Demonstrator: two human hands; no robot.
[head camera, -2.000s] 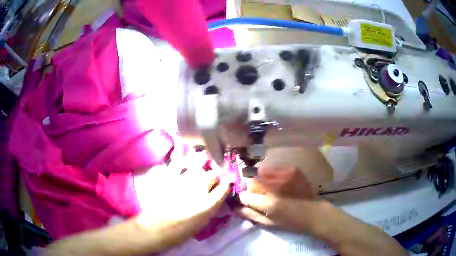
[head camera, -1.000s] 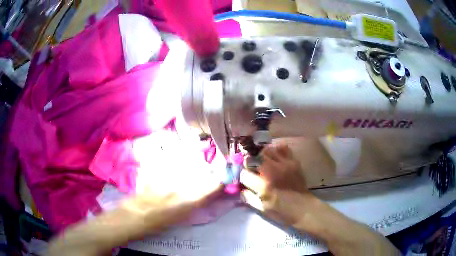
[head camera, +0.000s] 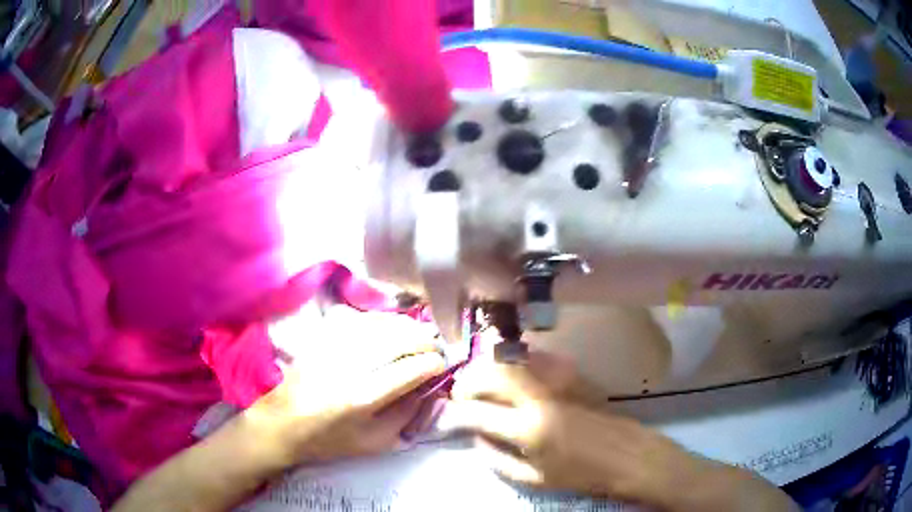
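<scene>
A bright pink garment (head camera: 150, 220) lies in a large loose heap left of the sewing machine (head camera: 620, 220), which is marked HIKARI. My left hand (head camera: 350, 405) rests on the garment just left of the needle area, its fingers on a narrow pink edge. My right hand (head camera: 535, 415) is right beside it, in front of the presser foot area, slightly blurred. Its fingertips are bent close to the same edge; whether they hold cloth cannot be told. Strong lamp glare hides the needle and part of the cloth.
An upright pink cloth tube (head camera: 385, 60) stands on the machine head. A blue tube (head camera: 590, 42) runs behind it to a white box with a yellow label (head camera: 782, 85). The white table (head camera: 370, 490) has ruler marks along its front edge. Brown board lies behind.
My left hand has moved up and over the cloth by the needle. My right hand has dropped lower, away from the machine's underside. The white-pink cloth at the needle has shifted.
</scene>
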